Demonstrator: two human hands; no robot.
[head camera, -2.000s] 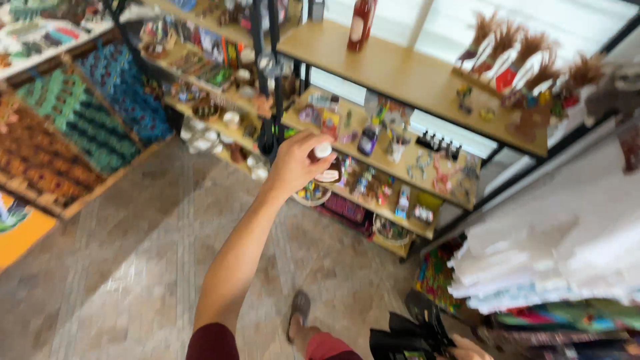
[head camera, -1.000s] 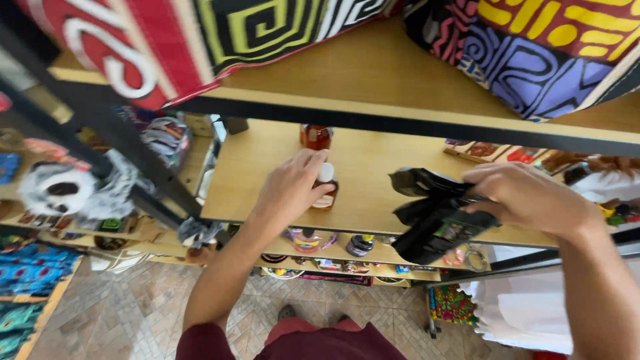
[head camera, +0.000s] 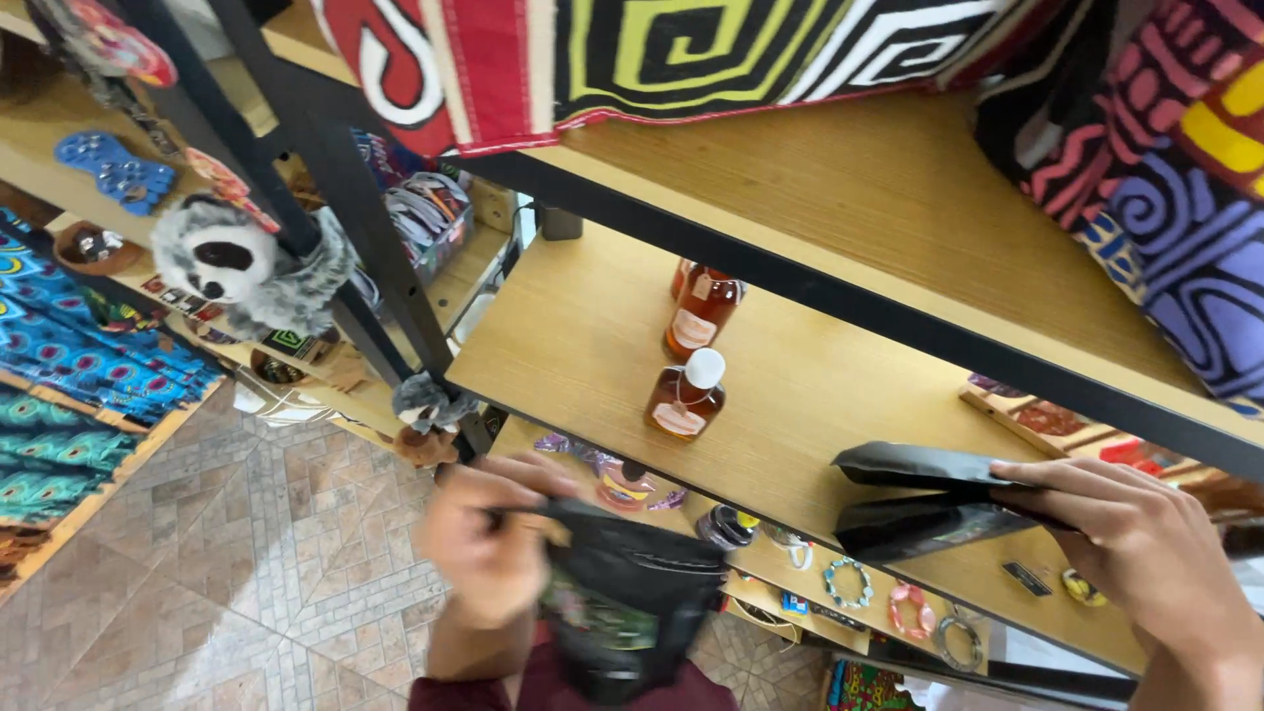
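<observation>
My left hand (head camera: 489, 538) grips the top corner of a black pouch (head camera: 632, 602) with a green printed patch, held in front of the shelf's edge. At the right, my right hand (head camera: 1136, 533) holds more black pouches (head camera: 918, 504) over the wooden shelf (head camera: 790, 425). A small amber bottle (head camera: 683, 403) with a white cap and a tag stands on that shelf. Behind it is a taller amber bottle (head camera: 703, 314), its top hidden by the upper shelf, with part of another bottle beside it.
Patterned bags (head camera: 711, 49) rest on the upper shelf (head camera: 839, 178), whose black metal edge crosses above the bottles. A plush sloth (head camera: 247, 262) clings to the black post at left. Bracelets (head camera: 847, 583) lie on a lower shelf. A wooden tray (head camera: 1037, 425) sits at right.
My left hand has let go of the small amber bottle, which stands on the shelf, and has taken hold of a black pouch. The right hand still holds black pouches.
</observation>
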